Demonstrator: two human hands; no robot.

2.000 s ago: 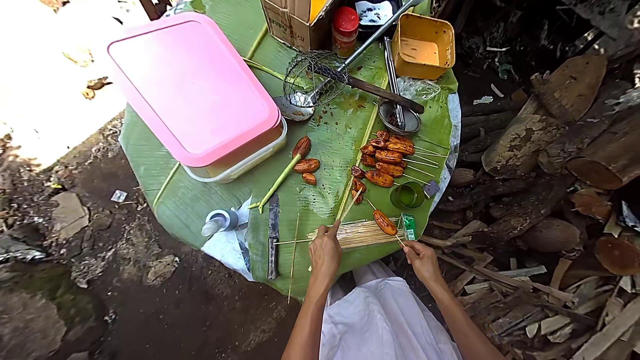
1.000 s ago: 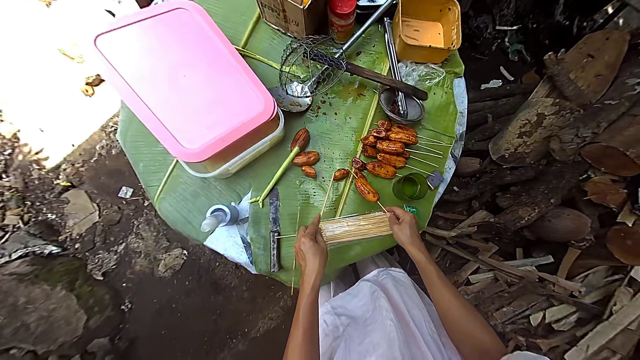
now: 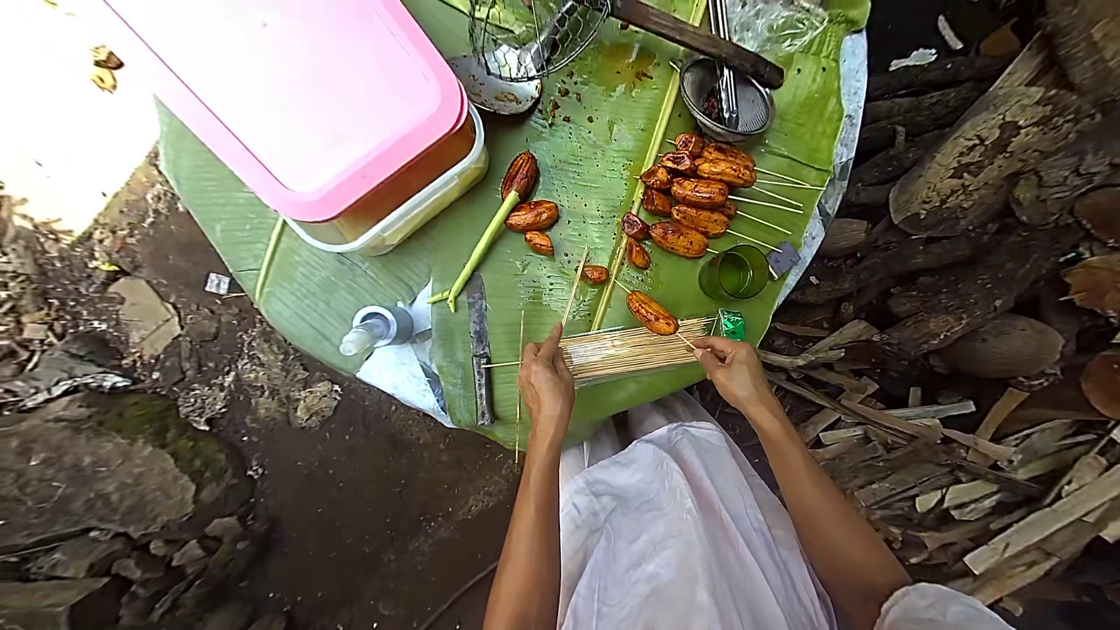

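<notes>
My left hand (image 3: pixel 548 376) holds a thin bamboo skewer (image 3: pixel 575 287) that points up and away, beside the left end of a pack of bamboo skewers (image 3: pixel 630 353). Between the fingers of my right hand (image 3: pixel 731 367) is the lower end of another skewer, with one browned banana piece (image 3: pixel 652 312) on it. A small browned piece (image 3: pixel 595 274) lies on the banana leaf (image 3: pixel 569 201) between the two skewers. Skewered browned bananas (image 3: pixel 700 192) are piled beyond my right hand, near a green glass (image 3: pixel 735 273). Several loose browned pieces (image 3: pixel 532 215) lie by a green stalk (image 3: pixel 481 249).
A lidded pink plastic container (image 3: pixel 315 105) stands at the far left. A knife (image 3: pixel 479 350) and a bottle (image 3: pixel 378 327) lie left of my left hand. A wire skimmer (image 3: pixel 538 39) and a small strainer (image 3: pixel 726 101) rest at the back. Split wood (image 3: pixel 936 437) is heaped on the right.
My right hand has moved from the right end of the skewer pack and now shows a skewer with one browned piece. The view has shifted somewhat.
</notes>
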